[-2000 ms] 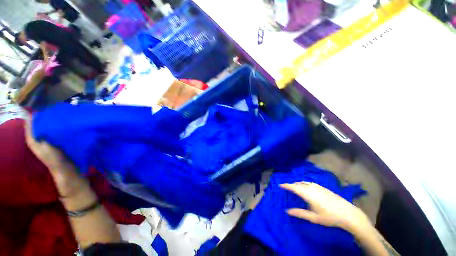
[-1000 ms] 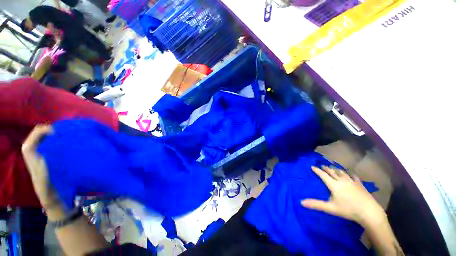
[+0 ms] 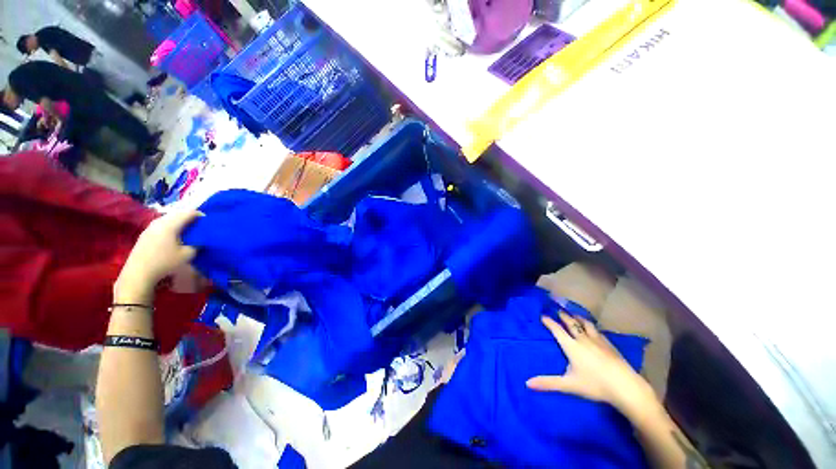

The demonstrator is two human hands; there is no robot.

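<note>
My left hand grips one end of a bunched blue garment piece, which hangs in the air and reaches over the near left side of a blue plastic crate. More blue cloth lies in the crate and over its right end, with pale patches showing. My right hand lies flat, fingers spread, on another blue garment piece on my lap. It does not grip the cloth.
A white table with yellow tape runs along the right. Other blue crates stand behind. A cardboard box is beside the near crate. A person in red is close on the left. Scraps litter the floor.
My left hand has moved right and up with the blue piece, bringing it nearer the crate. My right hand has stayed on the lap piece. The view has shifted.
</note>
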